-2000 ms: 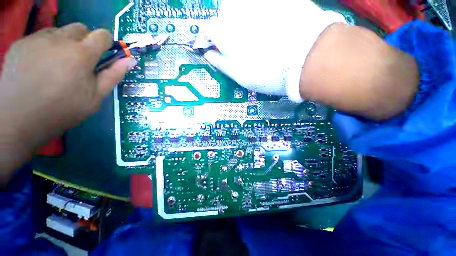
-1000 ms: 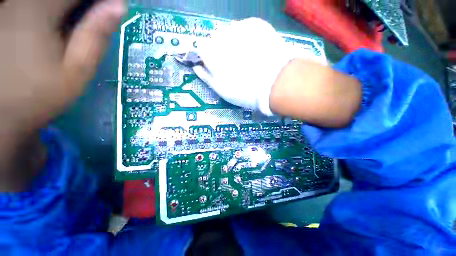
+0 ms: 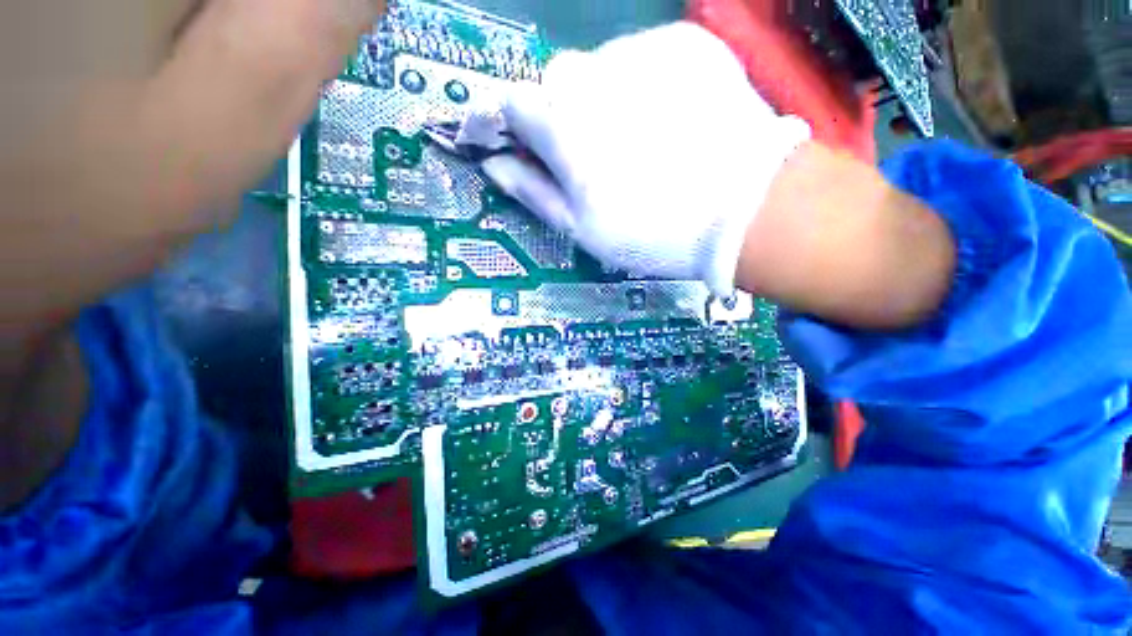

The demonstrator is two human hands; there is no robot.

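Observation:
The large green circuit board [image 3: 534, 373] with a notched outline and pale border lies solder side up in front of me. My right hand [image 3: 646, 149], in a white knitted glove, is over its upper part. It is closed around small cutters [image 3: 466, 139], whose silver jaws touch or hover just above the silvery dotted area. The cutters' handles are mostly hidden by the glove. My left hand and forearm [image 3: 161, 137], bare and blurred, fill the upper left. Its fingers are cut off by the top edge, so what it holds cannot be seen.
A red support [image 3: 354, 532] shows under the board's lower left. A long red shape [image 3: 795, 75] lies behind my right hand. Another green board [image 3: 891, 56] is at the upper right, with a red object [image 3: 1080, 152] beyond it. A yellow strip [image 3: 732, 539] runs along the near edge.
My left hand has left the board's upper left, where it held orange-banded cutters, and moved up out of frame. The board now appears more tilted. My right hand still holds its cutters over the board.

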